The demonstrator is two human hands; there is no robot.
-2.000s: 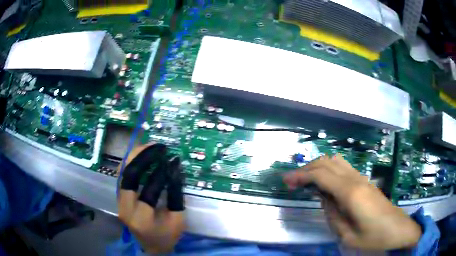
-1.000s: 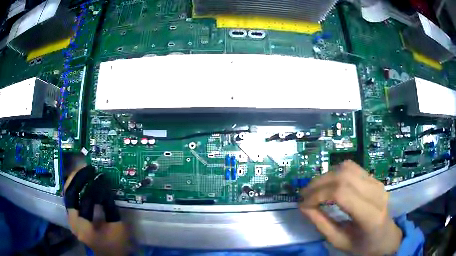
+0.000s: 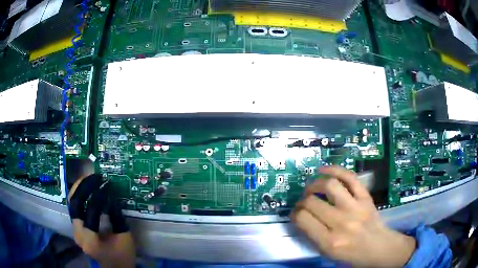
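A green circuit board (image 3: 209, 180) lies in front of me, with a long white-silver heatsink (image 3: 246, 86) across its middle and a black wire lead (image 3: 209, 140) below it. Small blue components (image 3: 250, 175) stand near the board's centre. My right hand (image 3: 338, 212) is over the board's lower right part, fingers bent; a blurred pale thing shows beside its fingers, and I cannot tell whether it is held. My left hand (image 3: 99, 214), with black finger cots, rests at the board's lower left corner, fingers bent down; their tips are hidden or dark.
A metal rail (image 3: 209, 238) runs along the near edge. Other boards with heatsinks lie edge to edge at left (image 3: 26, 152) and right (image 3: 432, 152). A finned heatsink (image 3: 288, 8) on a yellow strip stands at the rear. A coiled blue cord (image 3: 64, 104) crosses the left side.
The view has turned and settled over the board. My left hand has moved to the board's lower left corner. My right hand has shifted slightly left since a second ago, its fingers more spread.
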